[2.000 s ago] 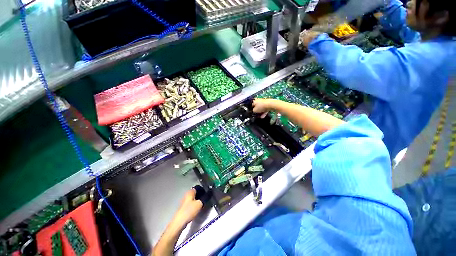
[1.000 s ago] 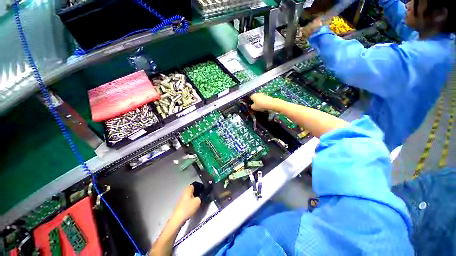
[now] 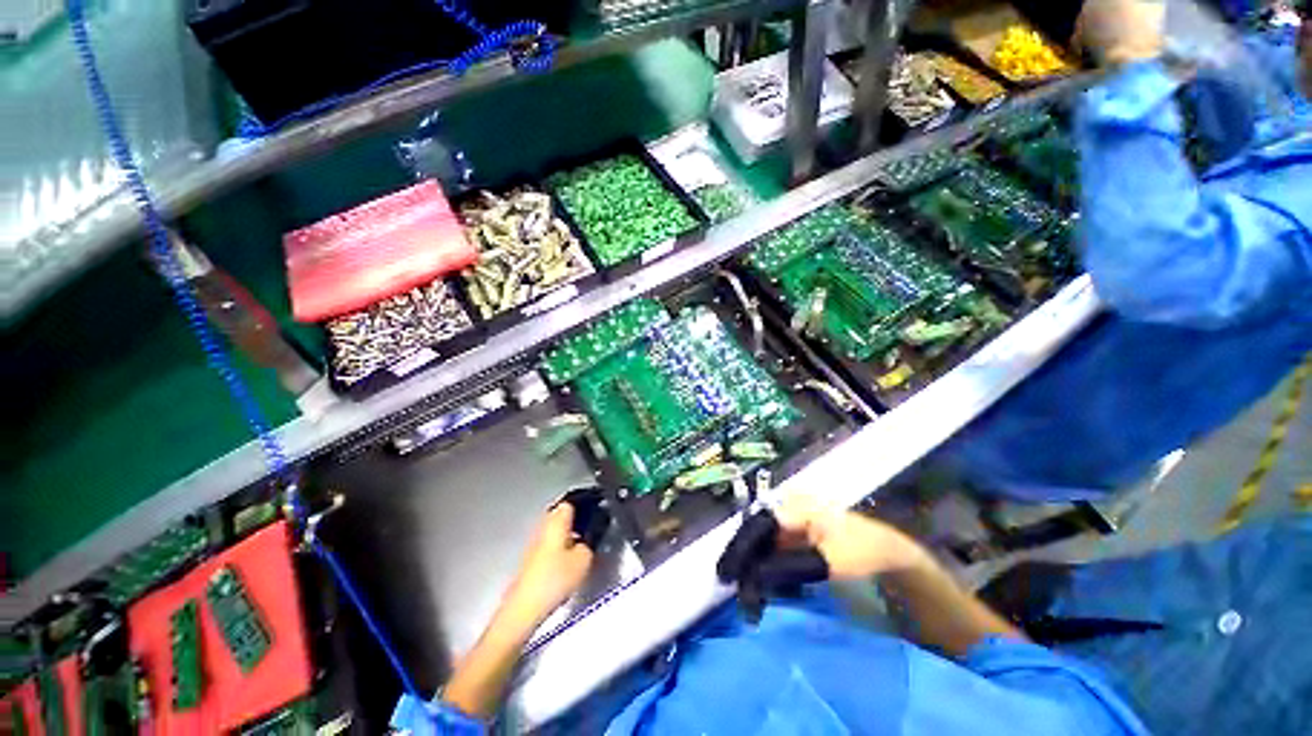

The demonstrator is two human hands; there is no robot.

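The main circuit board (image 3: 673,388), green with white and blue parts, lies in a black carrier in front of me. Silver and greenish clips (image 3: 720,467) sit along its near edge. My left hand (image 3: 558,554), with black finger coverings, is at the carrier's left edge; its fingers are curled and what they grip is hidden. My right hand (image 3: 806,544), also with black coverings, is at the carrier's near right corner, by a silver clip; whether it grips the clip cannot be told.
Behind the rail stand bins of silver (image 3: 396,334), tan (image 3: 521,252) and green parts (image 3: 622,206), with a red sheet (image 3: 377,247) over the left one. Another board (image 3: 863,281) lies to the right, near a person's blue sleeve (image 3: 1151,201). A red tray (image 3: 223,633) holds small boards. A blue cord (image 3: 194,309) hangs left.
My right hand has moved from the far right corner of the carrier to its near right corner. The neighbouring person has shifted right. My left hand has barely moved.
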